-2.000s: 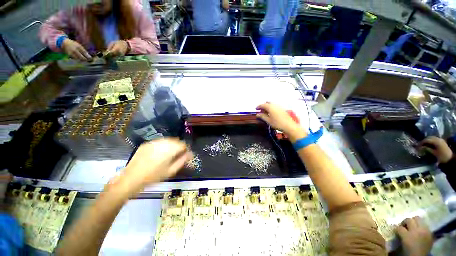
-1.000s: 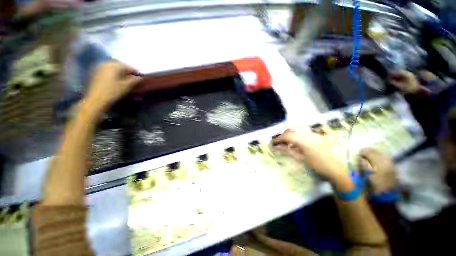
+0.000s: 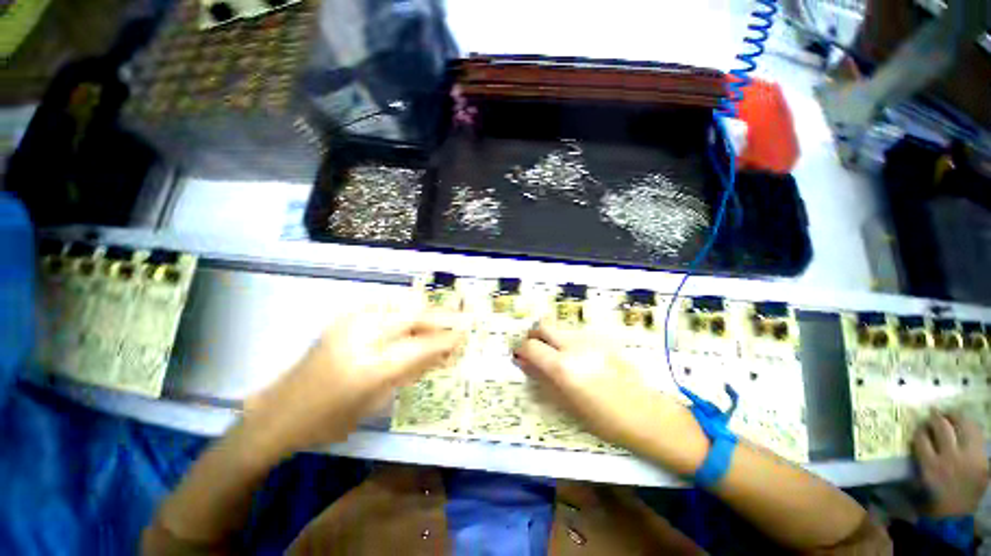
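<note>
A pale yellow circuit board panel (image 3: pixel 750 380) lies between the rails, with black and copper-coloured parts along its far edge. My left hand (image 3: pixel 375 364) is over the panel's left end, fingertips near the board. My right hand (image 3: pixel 565 369), with a blue strap at the wrist, is over the left-middle of the panel, fingers bent and close together. Whether either hand holds a component is too small to tell. The large black tray (image 3: pixel 554 234) beyond holds three piles of small silvery components (image 3: pixel 655 212). The small black tray (image 3: pixel 322 206) holds a denser heap (image 3: pixel 377 202).
Brown strips (image 3: pixel 592 81) lie along the large tray's far edge. A red container (image 3: pixel 767 128) and small black box (image 3: pixel 777 223) stand right. A plastic bag (image 3: pixel 375 81) is behind the small tray. Other panels lie left (image 3: pixel 109 326) and right (image 3: pixel 907 380); another person's hand (image 3: pixel 949 462) touches the right one.
My left hand has come down from the trays to the panel's left end. My right hand has moved left along the panel. The view has turned and levelled.
</note>
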